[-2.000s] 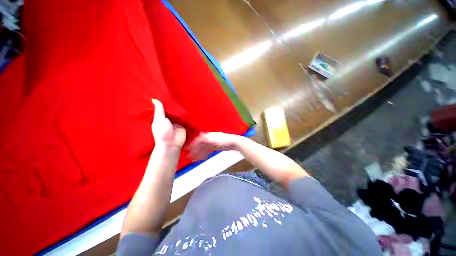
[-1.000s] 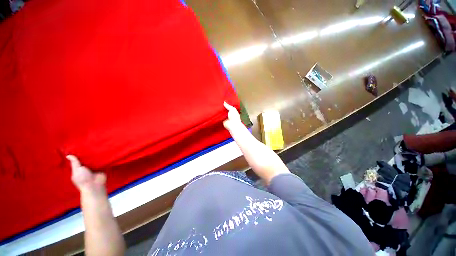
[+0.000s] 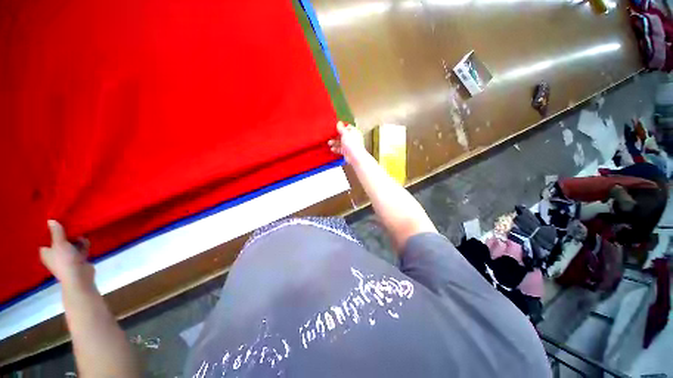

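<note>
The red fabric ply (image 3: 177, 96) covers the left of the table, with a fold running along its near edge. My right hand (image 3: 347, 140) grips its near right corner. My left hand (image 3: 66, 255) grips the near edge at the far left; its fingertips are partly hidden in the cloth. A thin blue line (image 3: 243, 198) and white underlay paper (image 3: 214, 230) show below the red edge. An olive-green strip (image 3: 325, 66) shows beyond the red at the right end, with blue beside it.
A yellow block (image 3: 392, 151) stands just right of my right hand on the brown table (image 3: 428, 44). A small open box (image 3: 471, 74) and a small dark object (image 3: 541, 96) lie further right. Cloth scraps (image 3: 516, 258) lie on the grey floor.
My hands, together at first, have moved apart, the left hand to the far left and the right hand to the corner. The red edge is pulled straighter. The view has shifted.
</note>
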